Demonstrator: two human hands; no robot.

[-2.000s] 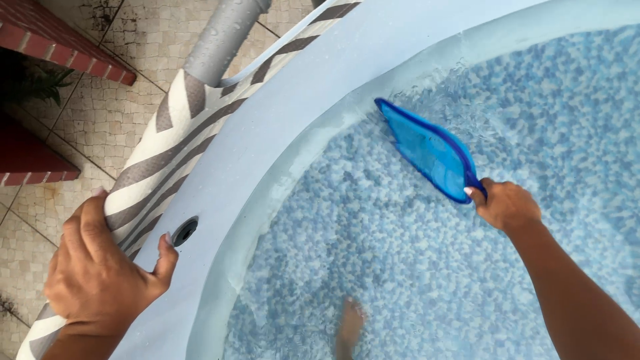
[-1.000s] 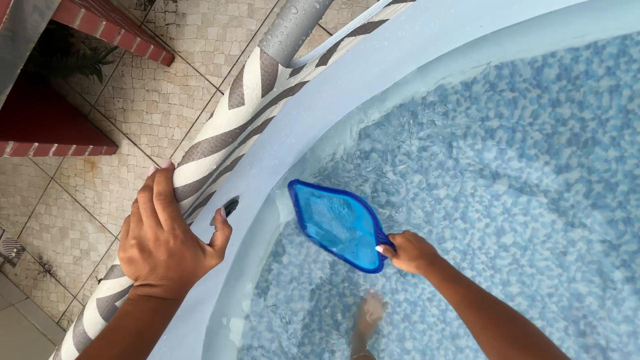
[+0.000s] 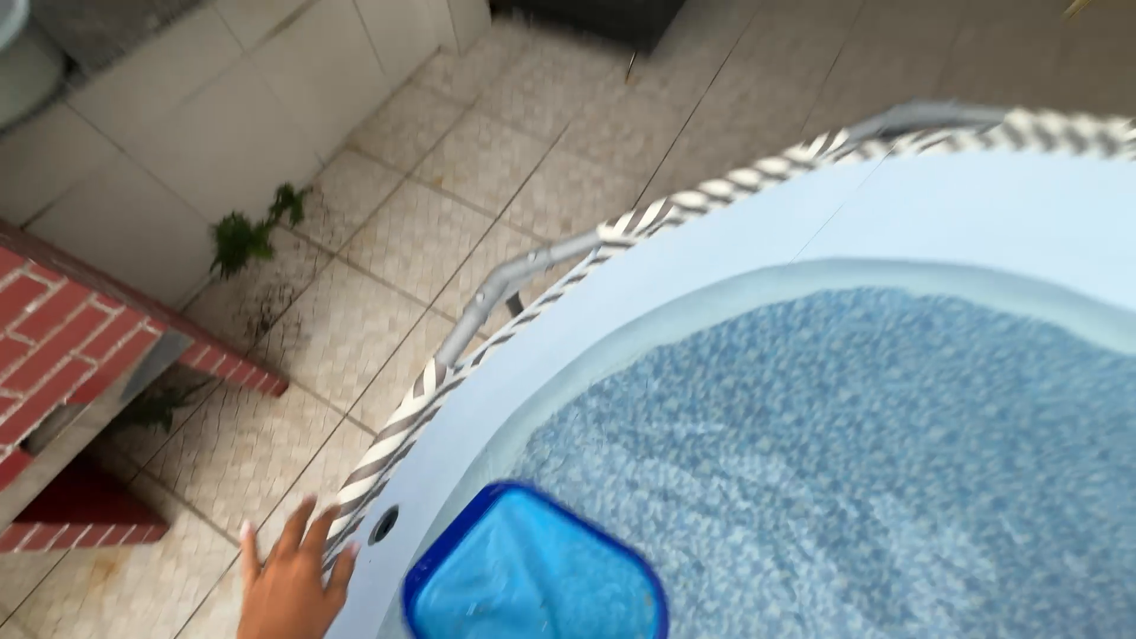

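My left hand (image 3: 297,577) is at the lower left with its fingers spread, beside the striped sleeve (image 3: 382,457) on the rim of an above-ground pool. Whether it touches the sleeve I cannot tell. A blue leaf skimmer net (image 3: 537,568) is at the bottom edge, just inside the pale blue pool wall (image 3: 568,337); its lower part is cut off. My right hand is out of view. Pool water (image 3: 843,444) over a blue mosaic-patterned liner fills the lower right.
Grey frame pipes (image 3: 506,275) join along the pool rim. A round black fitting (image 3: 384,525) sits in the wall. At left, a red brick-patterned structure (image 3: 80,337) stands on the tiled floor (image 3: 426,231), with a green plant (image 3: 241,241) by the tiled wall.
The view has swung a lot, showing more floor and far rim. My right hand and the foot in the water have left view. My left hand's fingers are more spread.
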